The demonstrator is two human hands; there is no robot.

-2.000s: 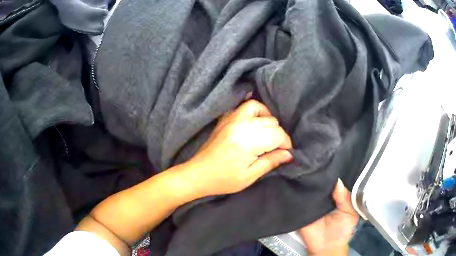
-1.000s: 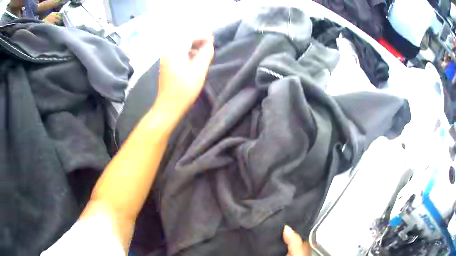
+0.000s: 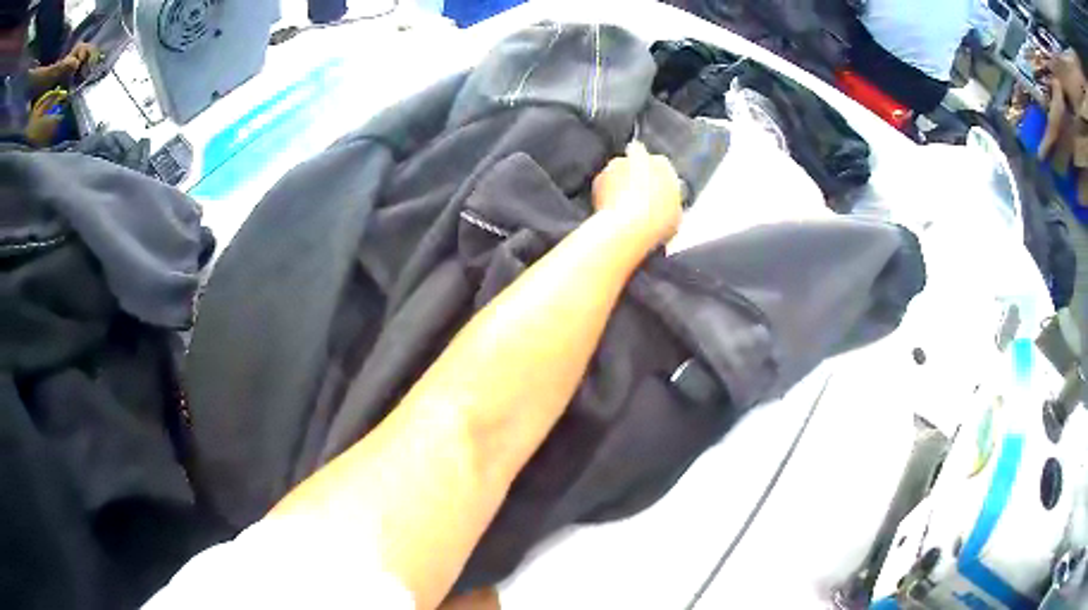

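A large dark grey garment (image 3: 286,298) lies bunched and folded on the white table left of the overlock machine (image 3: 972,524). Pale stitch lines show on its far part, and a short pale seam shows near its middle. My left hand (image 3: 641,194) reaches across it and pinches the cloth at the far side; the fingertips are blurred. My forearm hides part of the garment. Only a sliver of my right hand (image 3: 471,599) shows at the bottom edge, beside the near cloth; its fingers are hidden.
More dark cloth (image 3: 84,393) hangs at the far left. A white machine with a round vent (image 3: 197,48) stands at the back left. A dark cloth heap (image 3: 787,113) lies beyond the garment. Another person's hands (image 3: 84,56) show at upper left, and people show at upper right.
My left hand has moved right and away from me across the garment, from its left edge to its far middle. My right hand has nearly left the picture. The view has shifted, and the garment's folds have changed.
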